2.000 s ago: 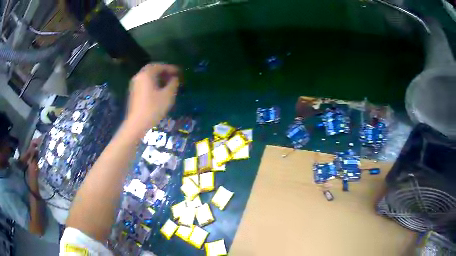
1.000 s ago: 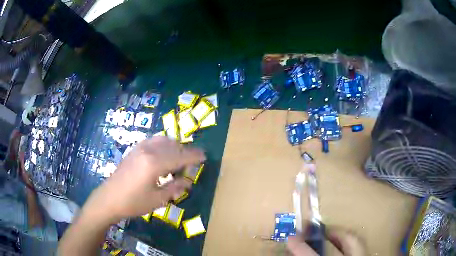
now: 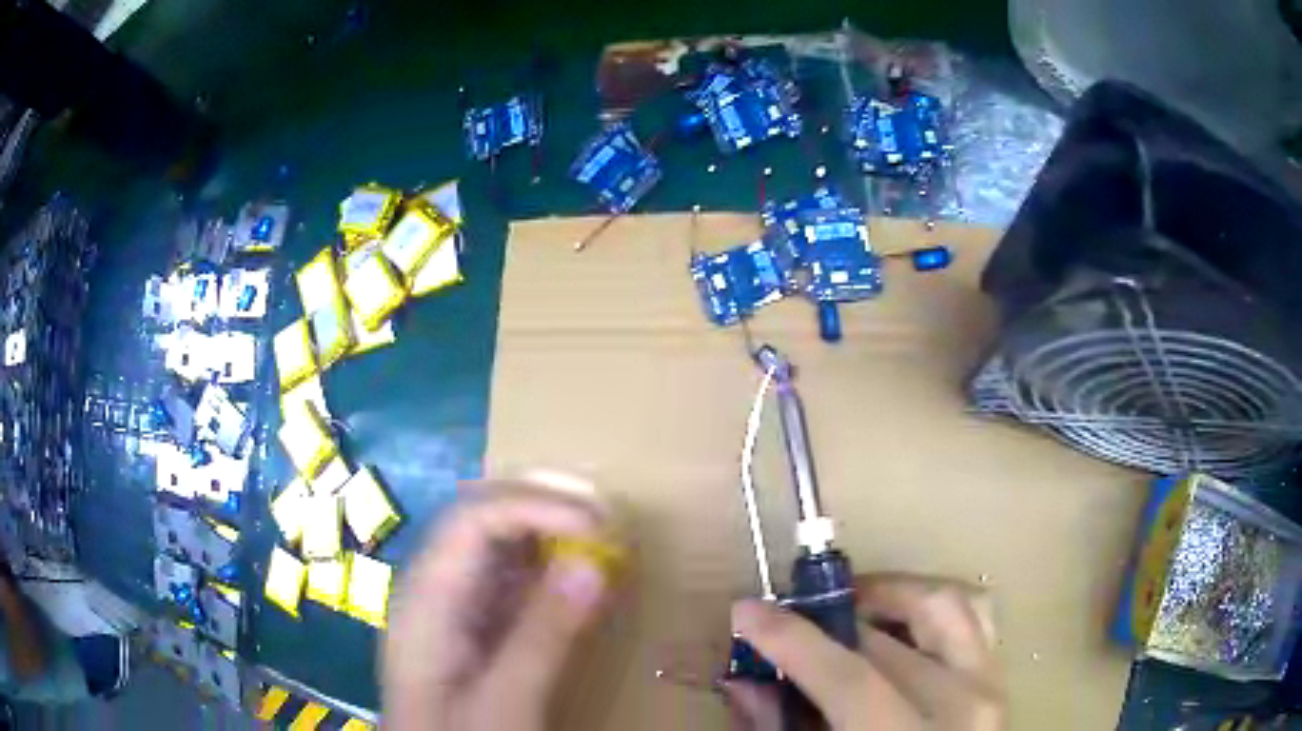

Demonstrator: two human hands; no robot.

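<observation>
My right hand (image 3: 885, 650) is shut on the dark handle of a soldering iron (image 3: 803, 464), at the lower middle of the cardboard mat (image 3: 643, 386). A thin pale bent rod runs beside its shaft. The tip is at a small dark wired part (image 3: 771, 360) below a blue circuit board (image 3: 740, 280). My left hand (image 3: 507, 600) is blurred over the mat's lower left, its fingers closed on a yellow-edged battery (image 3: 586, 554), mostly hidden. Thin wires show under my right hand; what they join is hidden.
Loose yellow-edged batteries (image 3: 329, 517) lie left of the mat. Rows of silver-white assemblies (image 3: 214, 357) are farther left. More blue boards (image 3: 900, 136) lie at the back, some on clear plastic. A black fan (image 3: 1142, 314) and a box with shiny metal (image 3: 1221, 586) stand right.
The view has shifted right. My left hand has moved from the battery pile to the mat with a battery. My right hand and iron now cover the place where a lone board lay.
</observation>
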